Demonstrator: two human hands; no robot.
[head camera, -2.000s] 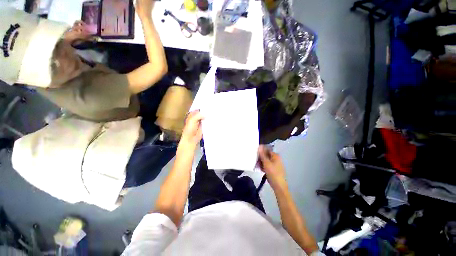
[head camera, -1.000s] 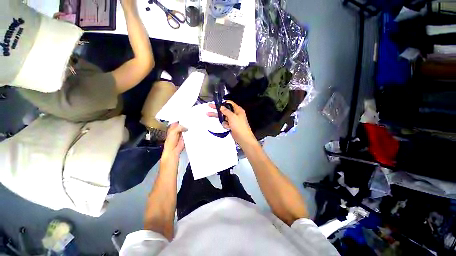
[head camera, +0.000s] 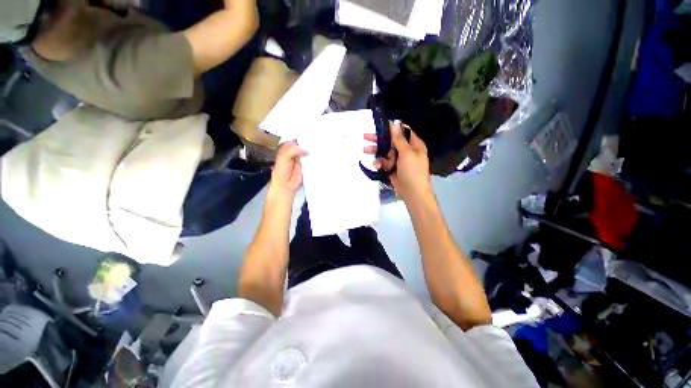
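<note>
A white paper sheet (head camera: 341, 186) hangs in front of my body, with only very faint marks showing. A second white sheet (head camera: 309, 91) slants up and left above it. My left hand (head camera: 288, 168) grips the left edge of the sheets. My right hand (head camera: 401, 159) holds black-handled scissors (head camera: 382, 129) at the upper right edge of the sheet. The scissors point upward. Their dark lower loop lies over the sheet's right edge.
A seated person's arm (head camera: 220, 34) is at upper left, near a cream cloth (head camera: 144, 182). Camouflage and dark fabric (head camera: 470, 91) with clear plastic lies ahead. A rack (head camera: 598, 91) and cluttered items stand at right. A grey chair (head camera: 34, 341) is at lower left.
My right hand left the sheet's lower right edge and took hold of the black scissors. The second sheet has fanned out to the left. The view has since shifted, moving the worktable mostly out of frame.
</note>
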